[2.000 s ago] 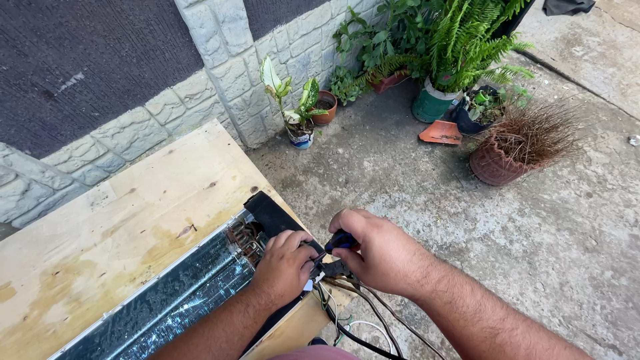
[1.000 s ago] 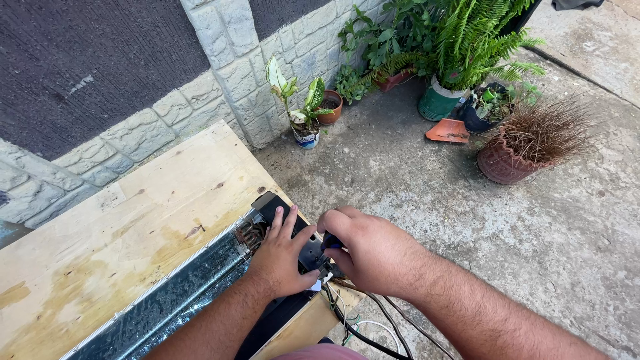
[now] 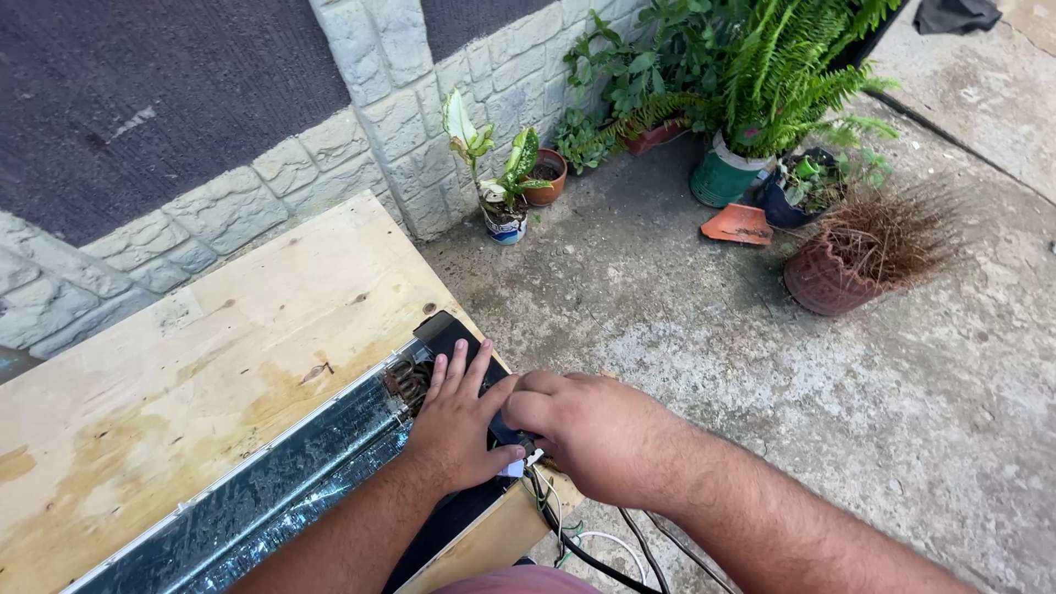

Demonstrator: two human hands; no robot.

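A long metal housing with a shiny, scratched lining (image 3: 330, 470) lies on a plywood board (image 3: 239, 322). At its right end is a black cover (image 3: 450, 334), beside coiled copper-coloured tubes (image 3: 408, 381). My left hand (image 3: 458, 421) rests spread on the cover, pressing against it. My right hand (image 3: 586, 429) is curled at the cover's right edge with its fingers closed around something mostly hidden; a dark tool handle shows in the earlier frames. Black, white and green wires (image 3: 549, 516) come out below my hands and hang over the board's edge.
A stone-faced wall (image 3: 330, 165) runs behind the board. On the concrete floor (image 3: 652, 330) stand a small potted plant (image 3: 505, 223), a terracotta pot (image 3: 546, 177), a fern in a green pot (image 3: 726, 173), an orange pot shard (image 3: 737, 224) and a reddish pot of dry stems (image 3: 833, 276).
My left hand has gone from bent fingers to lying spread on the black cover. My right hand has stayed at the cover's edge, and the dark handle seen in it before is now hidden.
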